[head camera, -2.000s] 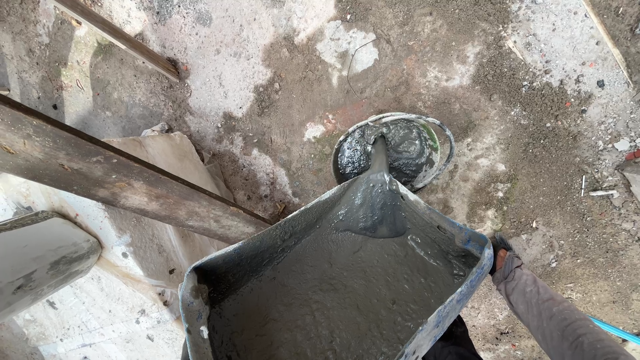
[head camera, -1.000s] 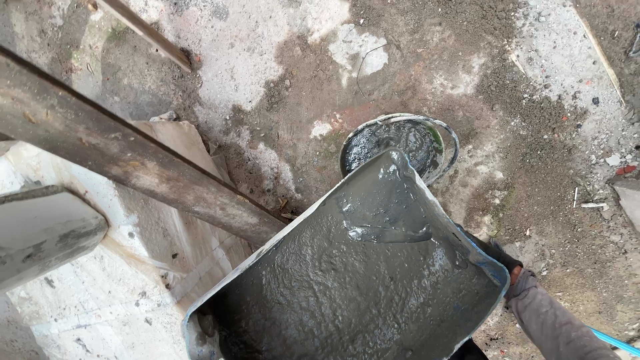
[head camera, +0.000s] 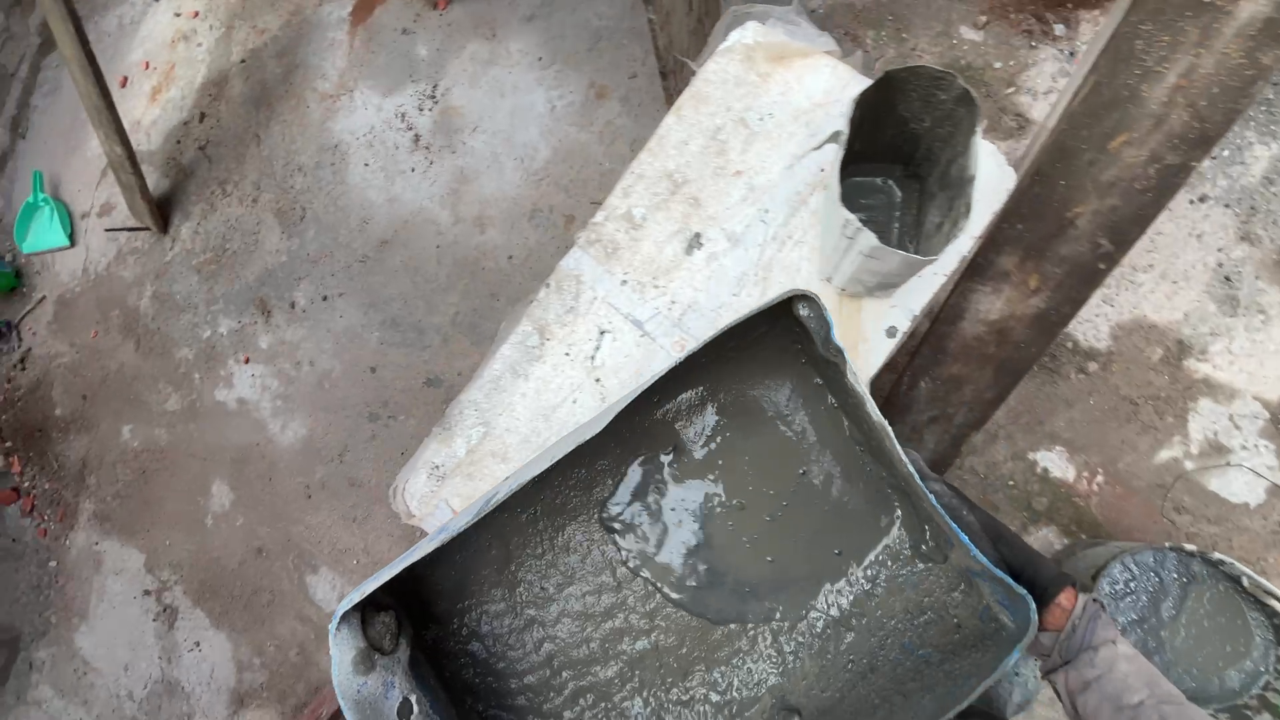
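Observation:
A large plastic tub (head camera: 480, 505) with a blue-edged rim and wet grey cement slurry inside fills the lower middle. At its right side my right hand (head camera: 1015, 565), dark and apparently gloved with some bare skin near the grey sleeve, grips the tub's outer wall; the fingers are partly hidden. My left hand is out of view. Just right of that sleeve stands a round bucket (head camera: 1080, 560) holding the same grey slurry. Beyond the tub, an open-topped cut container (head camera: 880, 270) with some grey residue inside stands on a whitish, cement-stained sheet or sack (head camera: 640, 270).
A thick wooden beam (head camera: 1080, 210) slants across the right, close to the tub's far corner. A thinner wooden post (head camera: 105, 125) stands at upper left, near a green dustpan (head camera: 43, 225). Red rubble bits (head camera: 25, 500) lie on the stained concrete floor at the left edge.
The view has swung left. The tub was tipped over the bucket, slurry pouring from its corner; now the pouring has stopped and the tub is away from the bucket, over the whitish sheet's near end.

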